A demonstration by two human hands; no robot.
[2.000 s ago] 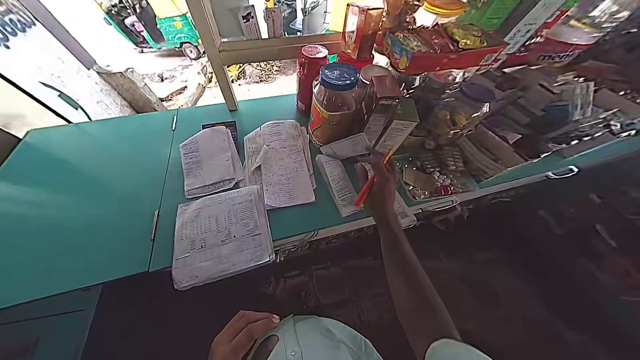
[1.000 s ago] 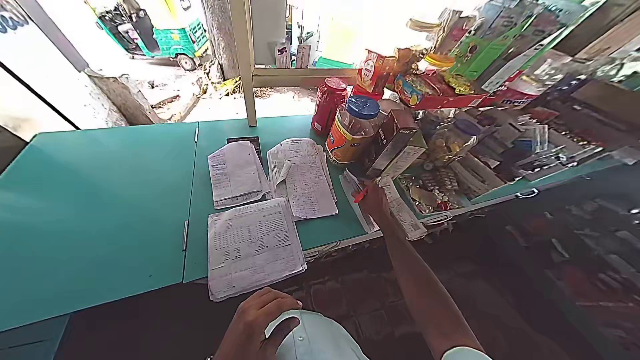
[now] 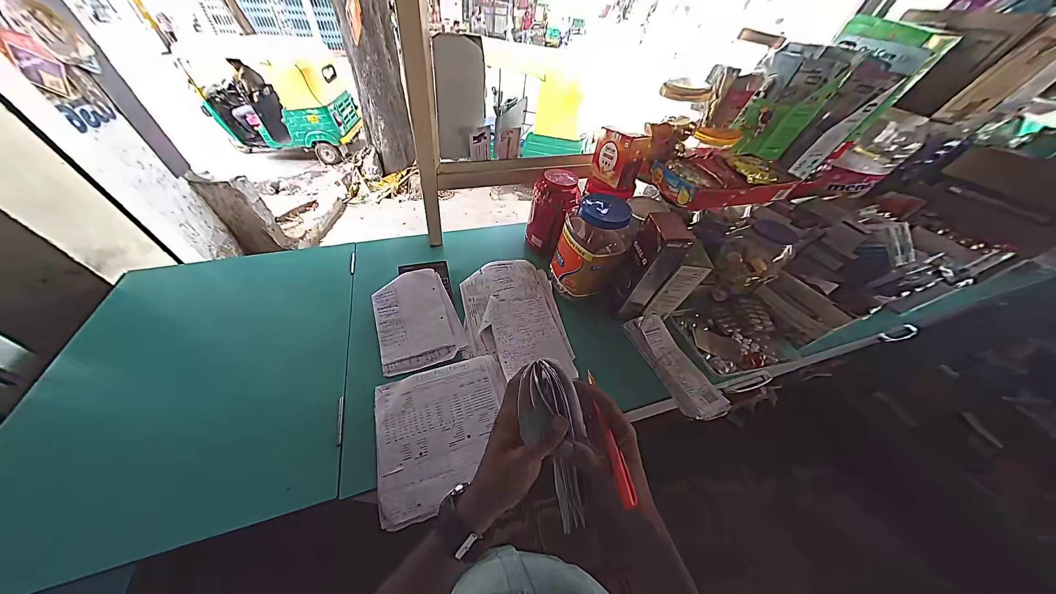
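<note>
Both my hands hold a small notebook [image 3: 569, 470] above the counter's front edge, its pages bent and partly fanned. My left hand [image 3: 516, 445], with a watch on the wrist, grips its left side. My right hand [image 3: 615, 445] holds the other side, along with a red pen [image 3: 617, 462] whose orange tip points away. Just beyond and to the left lie three stacks of handwritten papers: a large one [image 3: 433, 445] nearest, a folded one [image 3: 417, 318] at the back left, and another [image 3: 524, 322] at the back right.
A plastic jar with a blue lid [image 3: 590, 247], a red jar [image 3: 553, 210] and small cartons [image 3: 660, 264] stand behind on the green counter [image 3: 239, 396]. A long paper pad [image 3: 676, 367] overhangs the front edge. Trays of packets [image 3: 734, 186] fill the right side.
My right hand has moved left from beside the paper pad with the red pen. My left hand has come forward from near my body, and both now hold the notebook. The view has shifted.
</note>
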